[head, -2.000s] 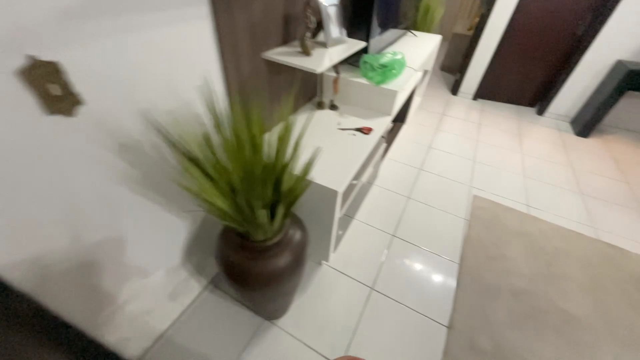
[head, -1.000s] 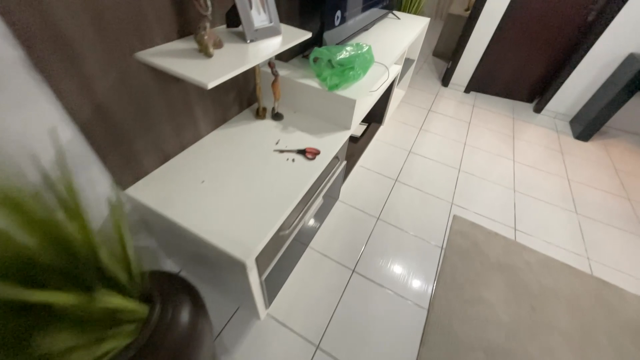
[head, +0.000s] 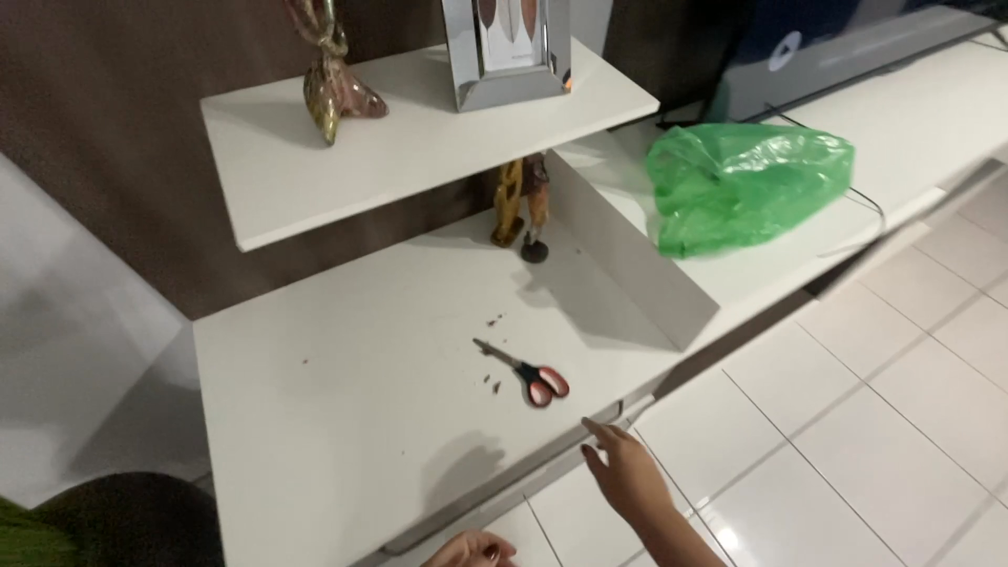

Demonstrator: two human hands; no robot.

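Note:
A pair of scissors with red and black handles [head: 531, 375] lies on the white cabinet top [head: 346, 409], small dark crumbs around its blades. My right hand [head: 626, 472] is just off the cabinet's front edge, below the scissors' handles, with thumb and fingers apart and nothing between them. At the bottom edge of the view is my left hand [head: 472, 549], partly cut off, fingers bent; whether it holds anything is hidden. A crumpled green plastic bag [head: 744, 185] rests on the higher section to the right.
A floating white shelf [head: 425, 157] overhangs the back, bearing a figurine [head: 335, 94] and a silver picture frame [head: 512, 90]. Another figurine [head: 524, 209] stands beneath it. A television [head: 835, 47] is at the upper right, a dark plant pot [head: 134, 520] at the lower left.
The view has moved much closer to the cabinet and scissors. Both my hands now show near its front edge; neither is seen clearly in the earlier frames.

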